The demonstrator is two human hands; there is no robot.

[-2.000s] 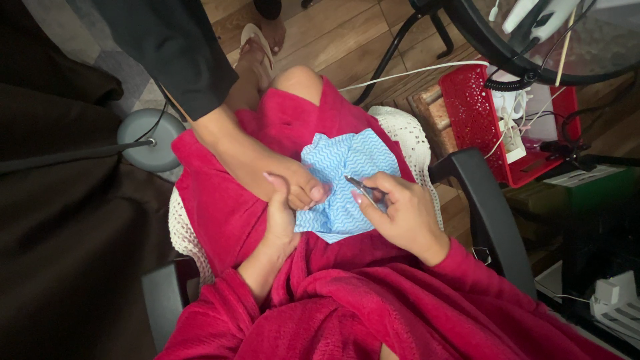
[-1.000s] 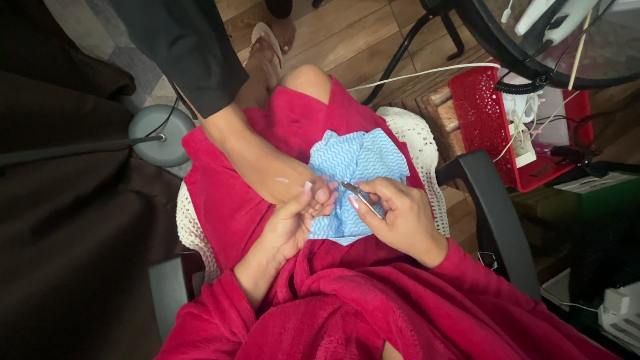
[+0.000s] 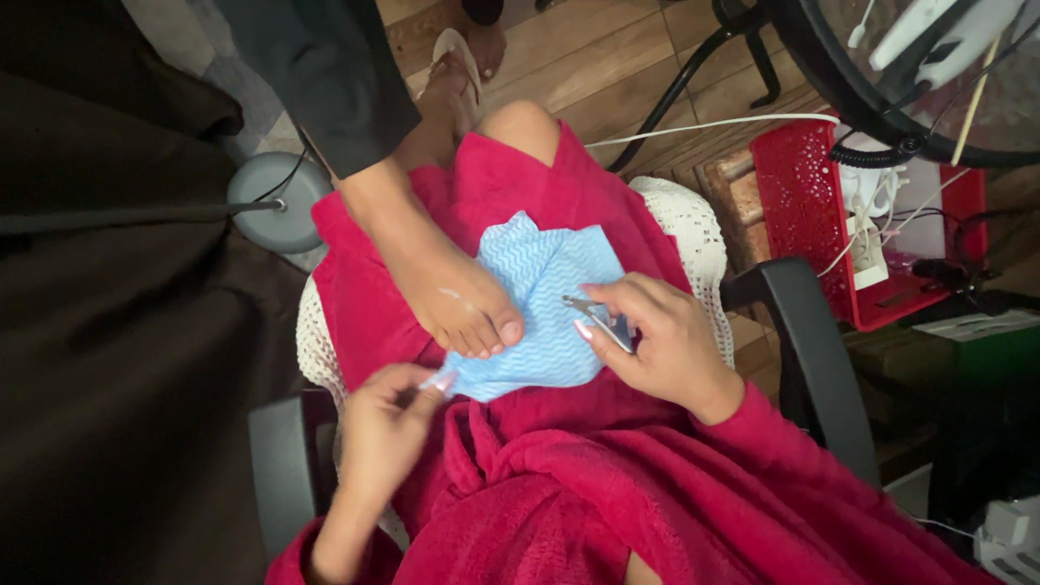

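Observation:
My right hand (image 3: 662, 337) holds a metal nail clipper (image 3: 601, 319) between thumb and fingers, above the right part of a blue-and-white wavy-patterned cloth (image 3: 561, 349). The cloth is spread over the red robe on my lap. My left hand (image 3: 390, 422) pinches the cloth's lower left corner between thumb and index finger. Another person's bare foot (image 3: 443, 276), coming from the upper left under a dark trouser leg, lies across my lap with its toes over the cloth's left part. Neither hand touches the foot. A whitish streak shows on its skin near the toes.
Chair armrests (image 3: 812, 357) flank me, over a white crocheted cover (image 3: 686, 231). At right stand a red plastic basket (image 3: 800, 203) with cables and a round black-framed stand (image 3: 845, 89). A grey round base (image 3: 276, 203) is at left. A sandalled foot (image 3: 455, 81) is on the wooden floor.
My left hand has let go of the other person's toes, moved down and left, and taken the cloth's corner. My right hand has drawn the clipper away from the toes since a second ago.

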